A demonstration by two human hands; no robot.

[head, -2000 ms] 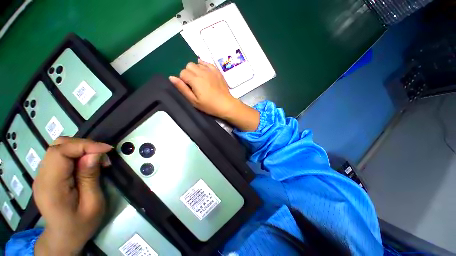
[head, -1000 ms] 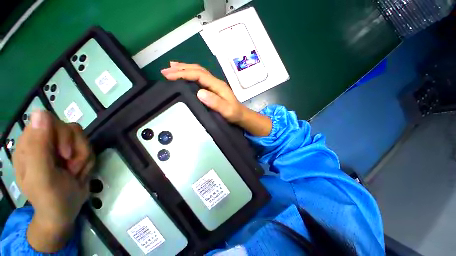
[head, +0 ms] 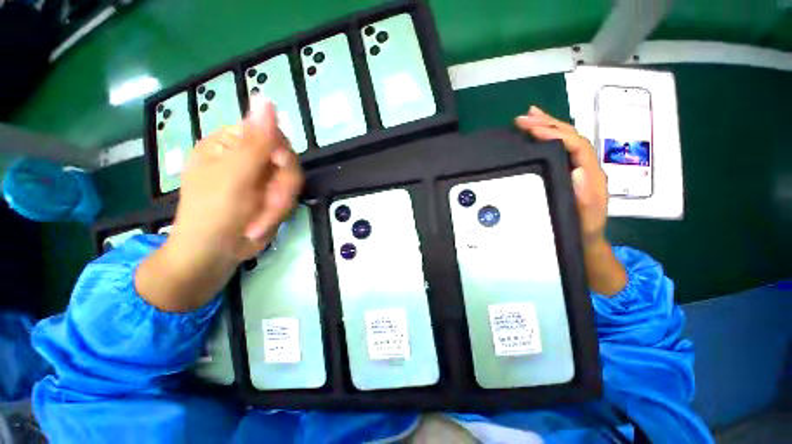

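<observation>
A black phone tray lies nearest me with several pale green phones, backs up. The rightmost phone shows two dark lenses and a pale spot below them. The phone beside it shows three dark lenses. Each has a white label near its lower end. My left hand is raised over the tray's left part, fingers curled and slightly blurred, hiding the upper part of a phone. Whether it holds anything small cannot be told. My right hand grips the tray's upper right corner.
A second black tray of green phones lies beyond. A screen-up phone lies on a white rectangle at right. A pale metal rail crosses the green bench. A small blue round thing is at left.
The view has turned and shifted, so the near tray now looks nearly level and more of both trays shows. My left hand stays raised over the phones; my right hand stays at the tray's corner.
</observation>
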